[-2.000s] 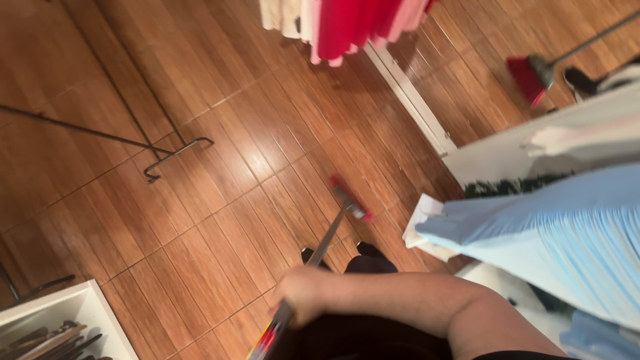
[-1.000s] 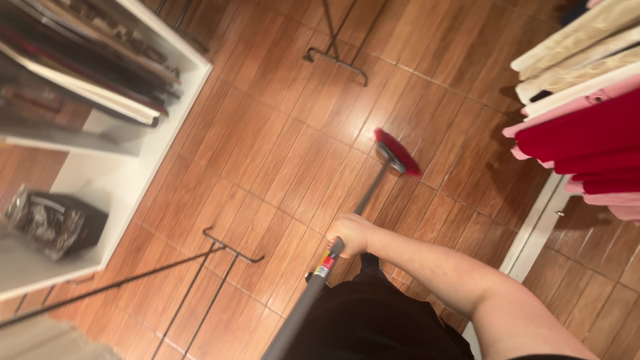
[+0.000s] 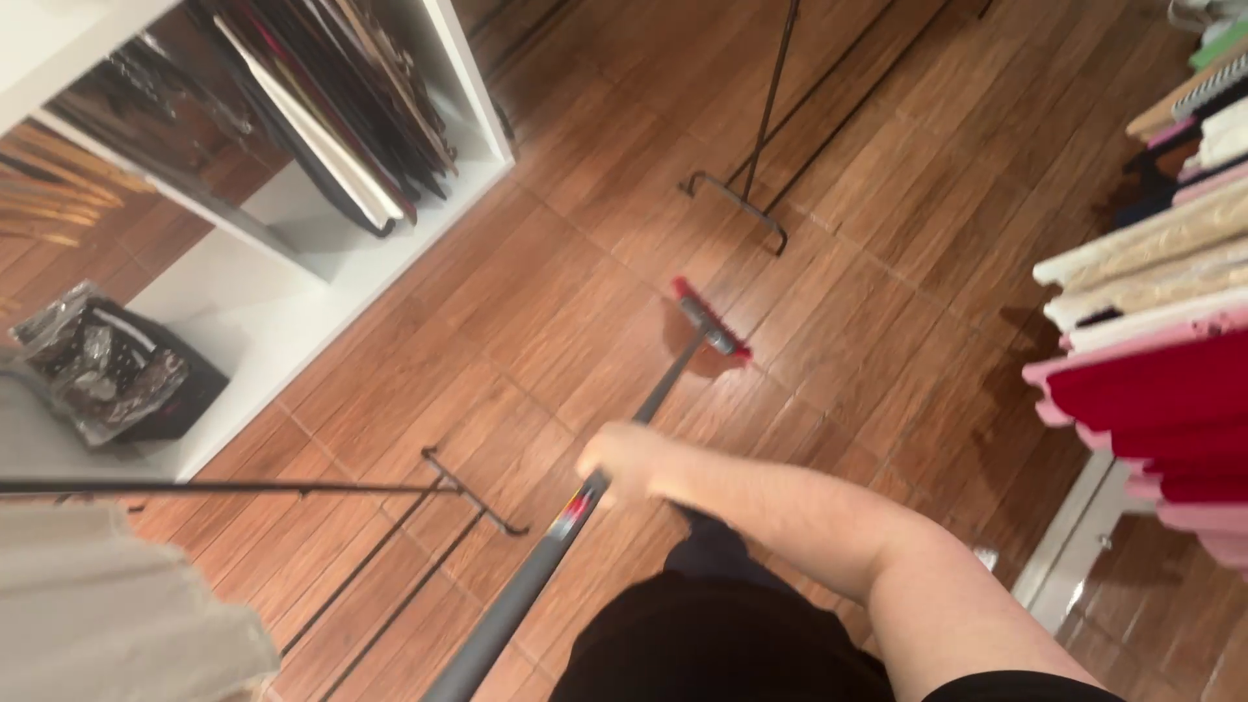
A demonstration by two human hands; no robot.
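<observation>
My right hand [image 3: 619, 460] is closed around the grey handle of a broom [image 3: 512, 595], just above a coloured label. Beyond the hand, the handle leads to the broom head [image 3: 712, 320], grey with red bristles, over the wood-look tile floor [image 3: 546, 322]. A shadow lies beside the head; whether the bristles touch the floor I cannot tell. My right forearm reaches in from the lower right. My left hand is out of view.
A white shelf unit [image 3: 385, 283] at left holds hangers and a black box [image 3: 161, 380] with clear plastic. Black metal rack feet [image 3: 736, 205] stand beyond the broom head, others [image 3: 478, 492] at lower left. Hanging clothes [image 3: 1160, 409] line the right, beige fabric [image 3: 117, 604] the lower left.
The view has swung strongly toward the shelf unit and rack feet. My right hand stays on the broom handle throughout. In the last second the bristles have become less visible.
</observation>
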